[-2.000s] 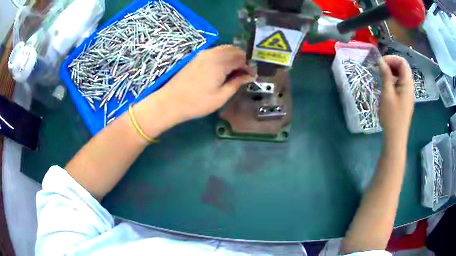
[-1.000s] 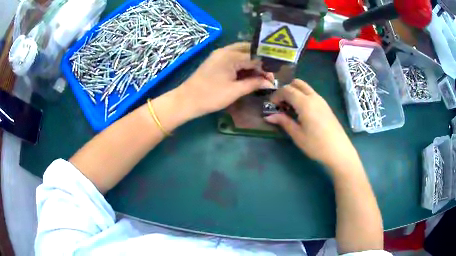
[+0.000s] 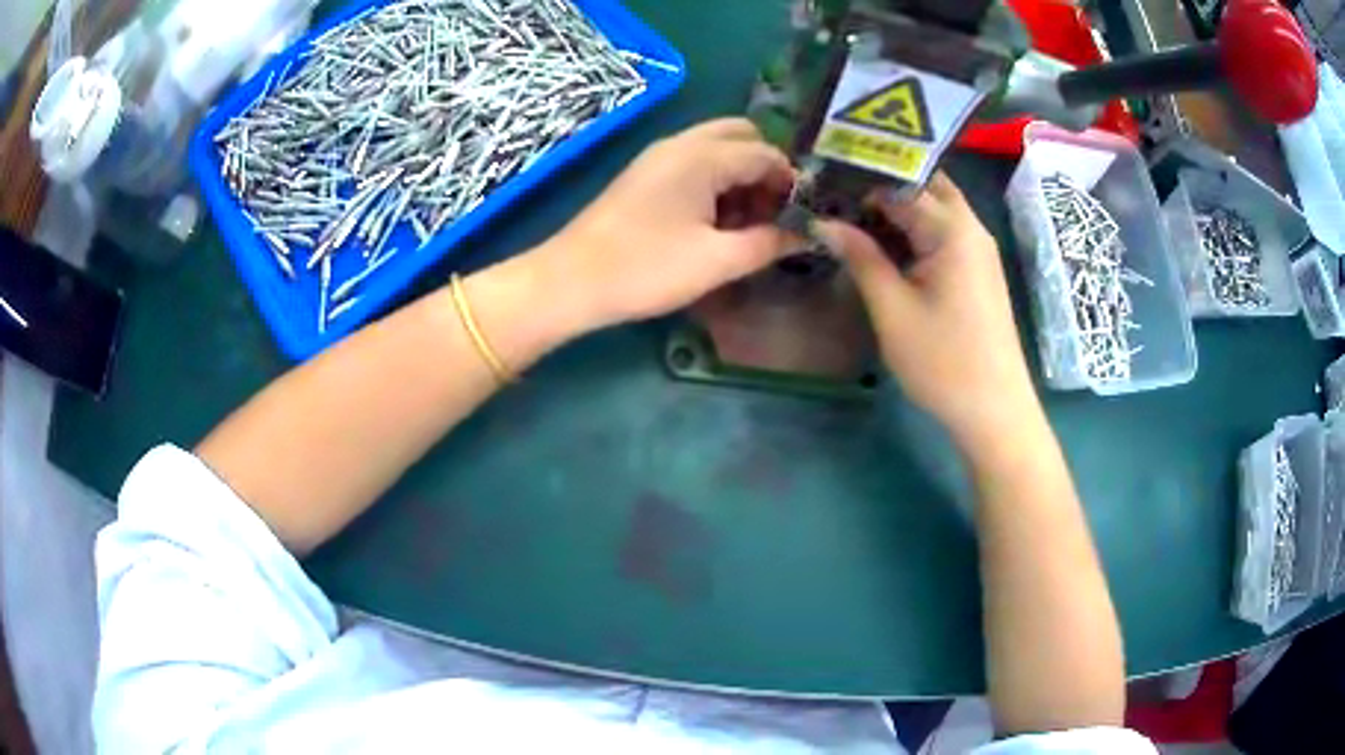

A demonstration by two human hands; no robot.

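Observation:
My left hand (image 3: 671, 221) and my right hand (image 3: 944, 303) meet under the press head (image 3: 903, 101), which has a yellow warning triangle label. Their fingertips are at a small silvery metal piece (image 3: 804, 218), largely covered by the fingers. I cannot tell if it is a pin or a fixture block, nor which hand grips it. The brownish press base plate (image 3: 774, 328) with green edges shows below the hands. Slim silvery pins (image 3: 421, 111) lie heaped in the blue tray (image 3: 276, 310) at the left.
The press lever (image 3: 1151, 74) with its red knob is at upper right. Clear boxes of small metal parts stand right of the press (image 3: 1173, 332), behind it (image 3: 1286, 280) and at the right edge (image 3: 1254, 568). A jar (image 3: 77, 118), plastic bags and a black phone (image 3: 56, 317) lie left.
My right hand has come from the clear box on the right to the press, then moved up beside my left fingertips. The nearer fixture block, visible earlier, is now not clearly seen.

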